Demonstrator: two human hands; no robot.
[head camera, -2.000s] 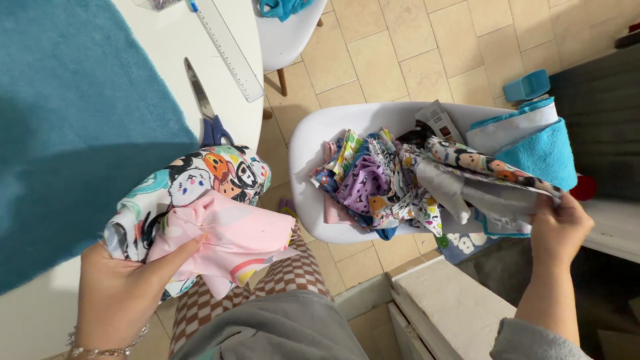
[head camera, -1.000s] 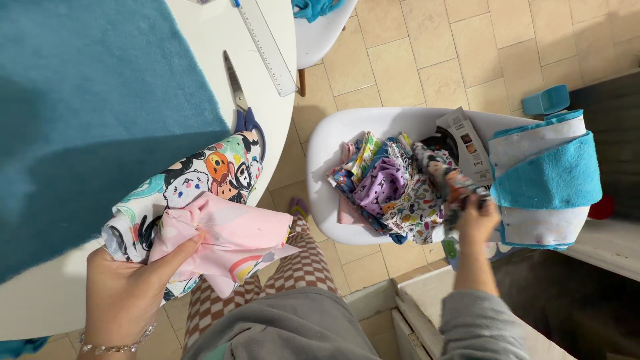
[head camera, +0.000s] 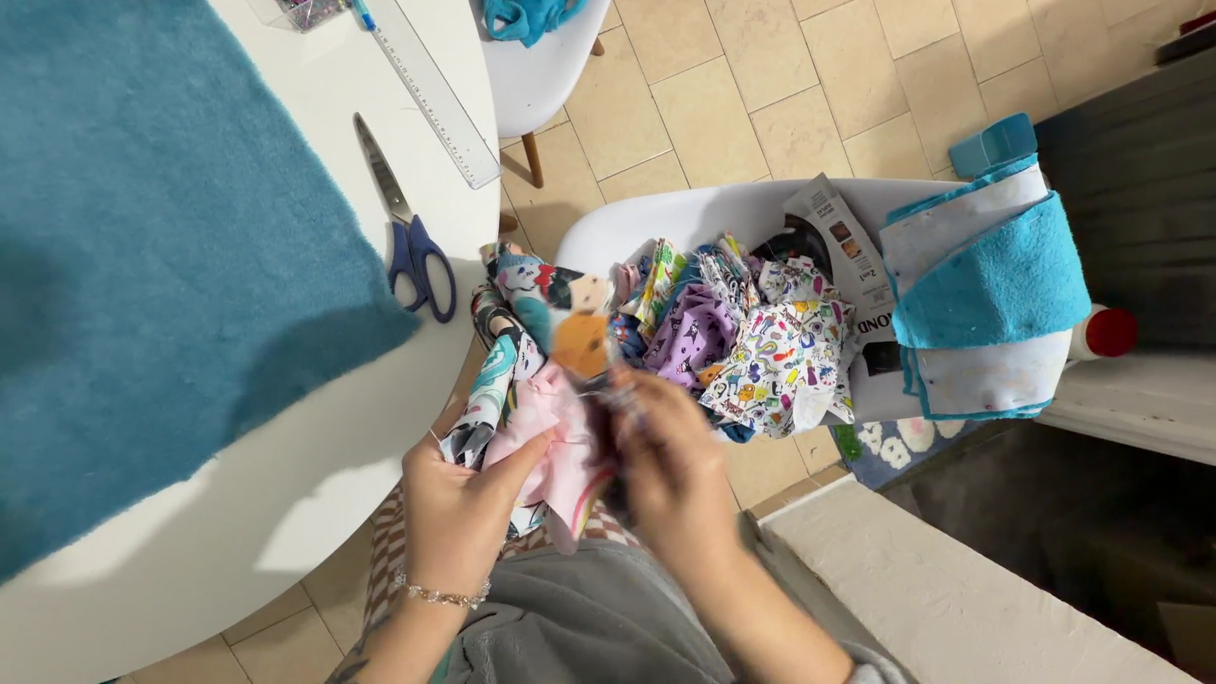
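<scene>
My left hand (head camera: 470, 499), with a beaded bracelet at its wrist, grips a bundle of printed fabric (head camera: 494, 380) and a pink fabric piece (head camera: 546, 418) above my lap. Blurred by motion, my right hand (head camera: 670, 456) is closed on a cartoon-print fabric piece (head camera: 579, 337) right beside that bundle. Behind my hands a white chair (head camera: 627, 218) holds a heap of fabric scraps, among them a purple one (head camera: 693, 337) and a white one with small colourful figures (head camera: 784, 366). Folded turquoise and white cloth (head camera: 993, 275) hangs over the chair's right end.
On the white table (head camera: 313, 475) at left lie a blue plush fabric (head camera: 180, 275), scissors with dark blue handles (head camera: 410, 247) and a clear ruler (head camera: 432, 100). A second white chair (head camera: 537, 81) bears a turquoise cloth (head camera: 532, 19). A printed cardboard sleeve (head camera: 845, 256) lies behind the scraps.
My right hand has come from the chair to my left hand, bringing a patterned fabric piece with it. My left hand has kept its hold on the bundle.
</scene>
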